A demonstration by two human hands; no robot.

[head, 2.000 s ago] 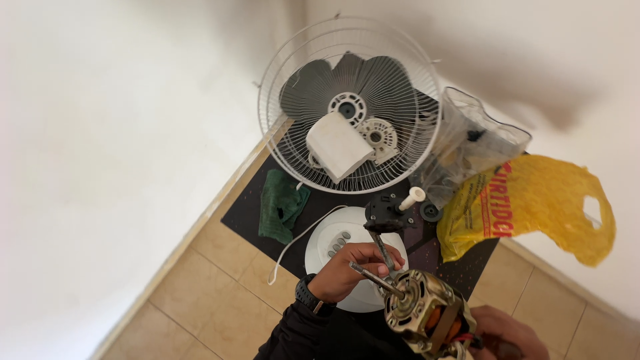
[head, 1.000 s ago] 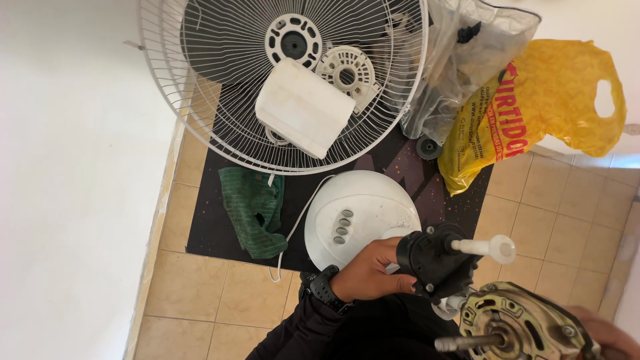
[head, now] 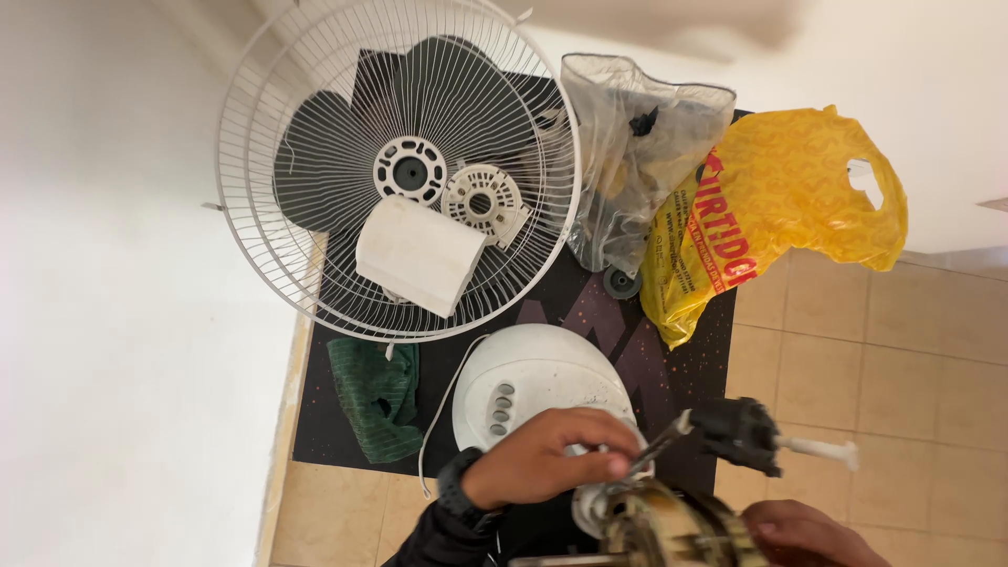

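Note:
My left hand (head: 555,457), with a dark watch at its wrist, closes its thumb and fingers around a thin metal linkage arm (head: 660,445). From the arm's far end hangs a black plastic gearbox (head: 732,433) with a white knob shaft (head: 819,450), right of the hand. At the lower edge my right hand (head: 811,531) grips a fan's electric motor (head: 677,528) by its right side; the motor is blurred and partly cut off, its metal shaft pointing left. Behind my left hand lies the white fan base (head: 543,366) with several grey buttons.
A white wire fan guard (head: 563,260) holds a white motor cover (head: 421,256) and a slotted white plastic part (head: 484,201), over dark blades (head: 465,94). Around it are a green cloth (head: 378,402), clear plastic bag (head: 622,157), yellow bag (head: 787,181), round dark knob (head: 622,282) and white cord (head: 441,413).
A second ago my left hand was on the black gearbox; now it is on the metal arm, with the gearbox out to the right. The view has shifted.

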